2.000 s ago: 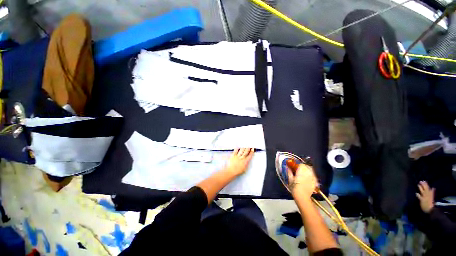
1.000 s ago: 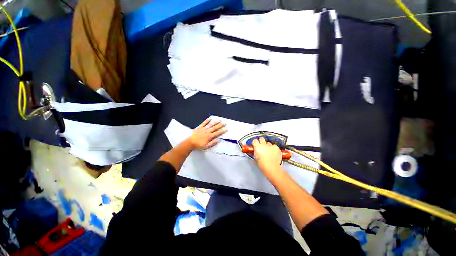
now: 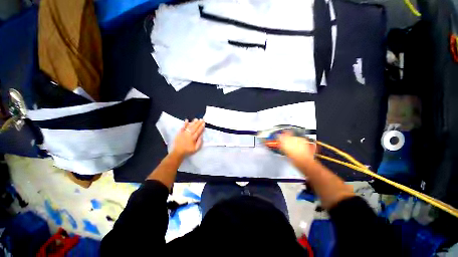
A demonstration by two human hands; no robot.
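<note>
A white-grey garment panel (image 3: 226,161) lies flat on the dark padded table (image 3: 346,115), with a dark band running lengthwise and a thin dark outline below it. My left hand (image 3: 189,136) rests flat on the panel's left part, fingers a little apart, holding nothing. My right hand (image 3: 295,146) is blurred and grips the orange-red handle of the steam iron (image 3: 283,131). The iron is over the panel's right part, its tip pointing left at the dark band; its soleplate is partly hidden. Yellow hose and cord trail right from it.
A panel stack (image 3: 201,55) with dark stripes lies at the far side. Black-and-white panels (image 3: 90,143) drape at the left by a brown form (image 3: 73,45). A white scrap (image 3: 358,71) and a white ring (image 3: 392,140) are at the right. A second iron (image 3: 17,104) shows far left.
First the iron moved from the bare cover at right onto the panel's middle; since then it has shifted right along the panel. My left hand has moved to the panel's left part. The view has shifted.
</note>
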